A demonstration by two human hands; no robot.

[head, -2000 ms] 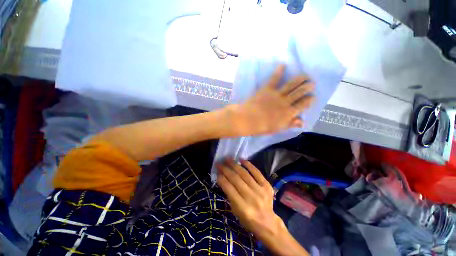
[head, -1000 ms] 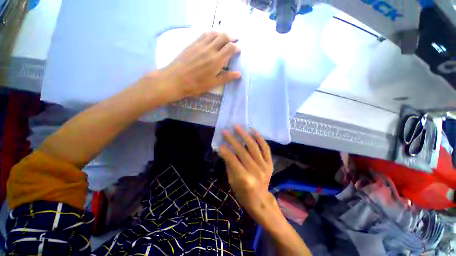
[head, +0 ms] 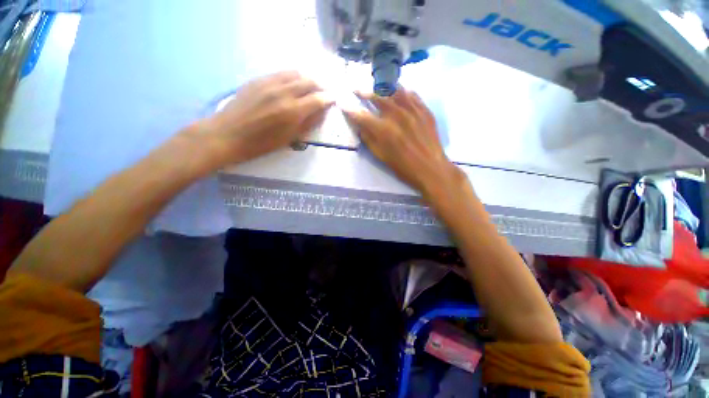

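The white sewing machine head (head: 505, 35) with blue "JACK" lettering reaches in from the upper right. A grey cylinder (head: 385, 70) hangs at its front. My left hand (head: 272, 113) lies palm down on the white bed, left of the needle area. My right hand (head: 400, 132) lies palm down just below and right of the cylinder. The fingertips of both hands point toward each other into strong glare. The glare hides the needle, the presser foot and any cloth edge between them. A stack of pale blue panels (head: 117, 101) lies at left, partly under my left forearm.
A grey ruler band (head: 326, 210) runs along the table's front edge. Black-handled snips (head: 624, 214) lie on a grey pad at right. Below are crumpled pale cloth (head: 159, 284), a blue frame (head: 412, 334), a pink box (head: 453, 347) and red cloth (head: 661, 284).
The pale blue piece that hung over the table edge is gone from there. My right hand has moved up from the lap side to the needle area. The view has shifted, showing more of the machine.
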